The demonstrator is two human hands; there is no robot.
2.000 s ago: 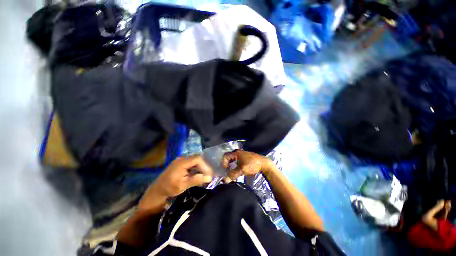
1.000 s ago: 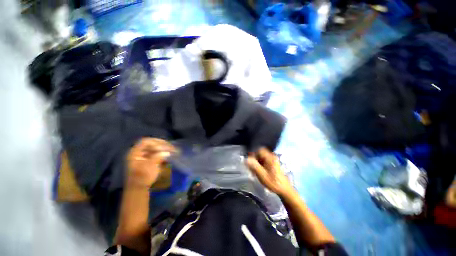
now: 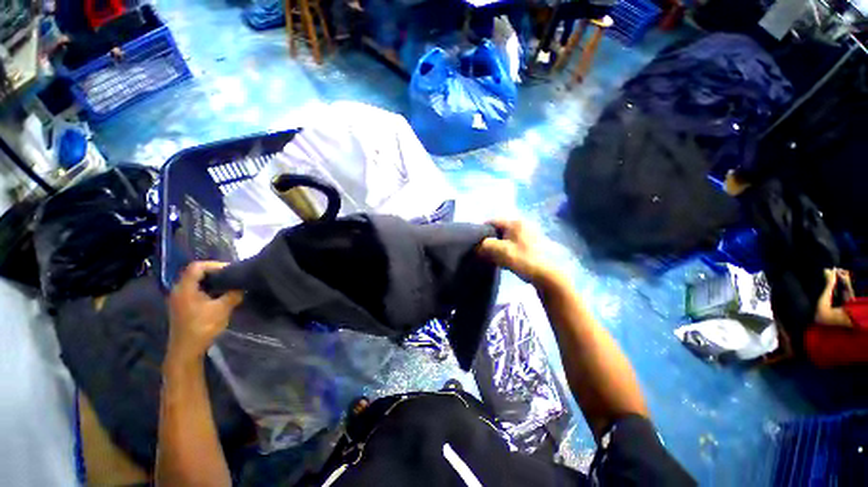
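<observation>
A dark grey suit jacket hangs in front of me, its collar open around a dark inside. A black curved hanger hook rises above the collar, over the blunt end of a tan pole. My left hand grips the jacket's left shoulder edge. My right hand grips its right shoulder edge. A clear garment poly bag hangs below the jacket on the left. I cannot tell whether it covers any of the jacket.
A dark blue basket with whitish sheets stands beyond the pole. Unbagged jackets lie left over cardboard. Shiny bagged jackets are low right of centre. A person's hand shows at far right.
My hands have moved up and apart from the clear film to the jacket's two shoulder edges, lifting and spreading them. The view has shifted, showing more floor beyond.
</observation>
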